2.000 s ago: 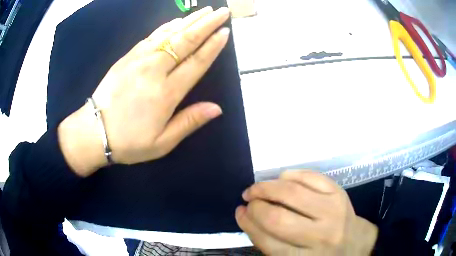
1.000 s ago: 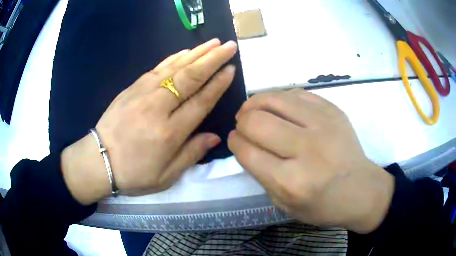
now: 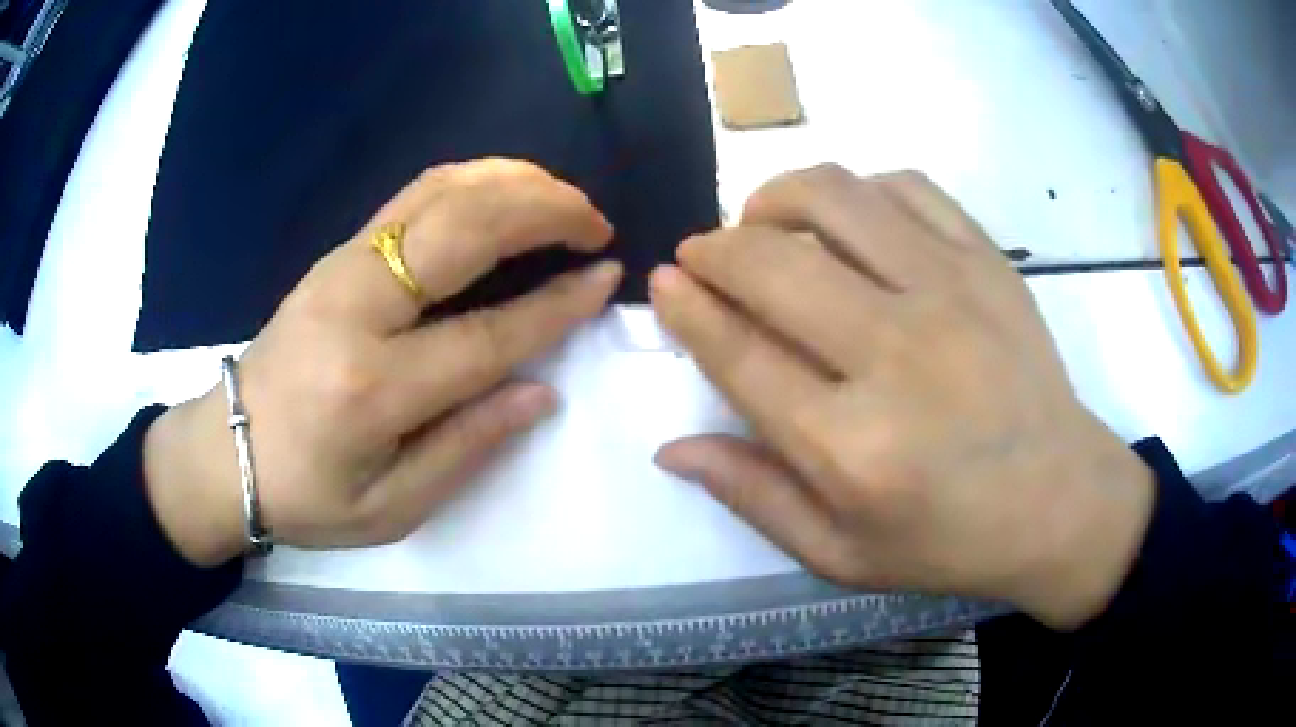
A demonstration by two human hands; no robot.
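The dark panel (image 3: 355,128) lies flat on the white machine bed, under the presser foot with its green guide (image 3: 576,46) at the top centre. A narrow white border shows at its near edge between the hands. My left hand (image 3: 384,355) rests on the panel's near edge with fingertips bent on the cloth. My right hand (image 3: 910,384) lies at the panel's near right corner, fingertips on the edge. The fingertips of both hands almost meet below the presser foot. The needle tip is too small to make out.
The tan square (image 3: 758,85) is stuck on the bed right of the panel. Scissors (image 3: 1208,270) with yellow and red handles lie at the right. The ruler tape (image 3: 569,632) runs along the curved front edge, above a striped cloth (image 3: 711,689). Another dark cloth (image 3: 71,156) lies at upper left.
The dark panel has moved away from me under the presser foot, baring the near bed. My right hand has moved up from the front edge; my left fingers have bent and shifted to the near edge.
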